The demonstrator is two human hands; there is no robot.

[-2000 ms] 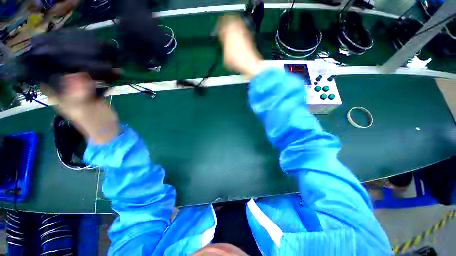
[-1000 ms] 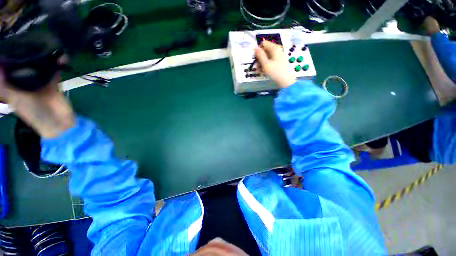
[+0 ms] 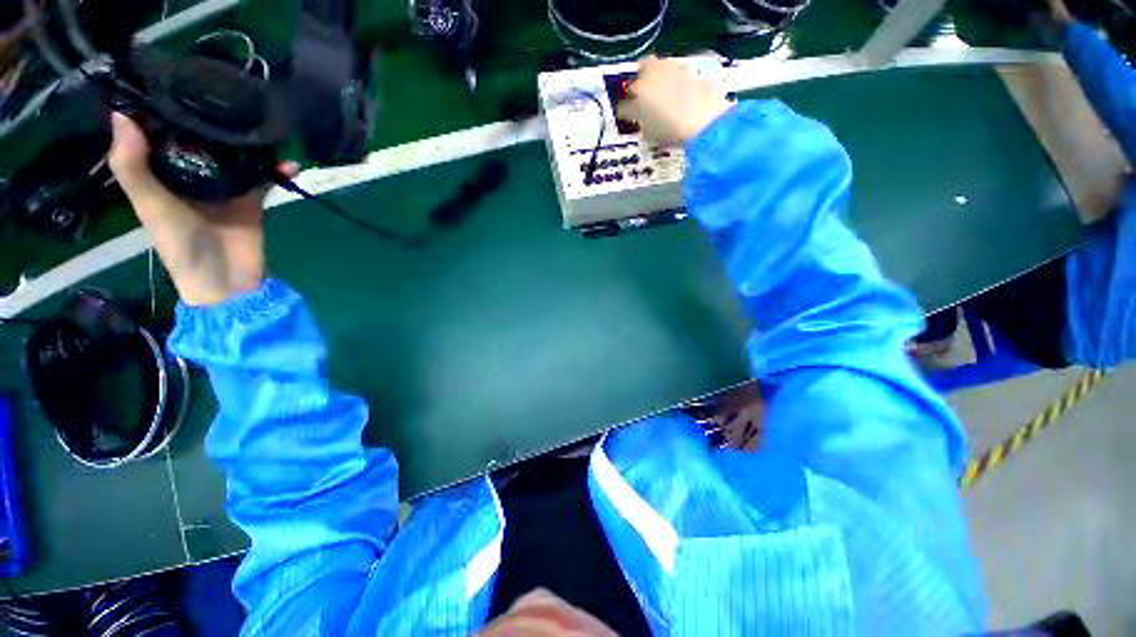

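Observation:
My left hand [image 3: 199,237] holds a black headset [image 3: 206,106] at the upper left, fingers around one ear cup. The headset cable [image 3: 355,222] runs right from it, with a dark oblong lump [image 3: 467,195] over the bench. My right hand [image 3: 670,102] is at the upper part of the white headset tester [image 3: 623,193], partly covering its display and knobs. A thin black cord curves over the tester's left face near the row of small jacks. What the right fingers grip is hidden.
Another headset [image 3: 160,423] lies at the bench's left, beside a blue tray [image 3: 10,485]. More headsets [image 3: 607,31] sit on the green conveyor behind the pale rail [image 3: 430,152]. Another person's blue sleeve [image 3: 1102,100] is at the right edge.
My left hand moved from the left edge inward with the headset. The right hand went to the tester, then up over its display. The view shifted; the tape roll is now hidden.

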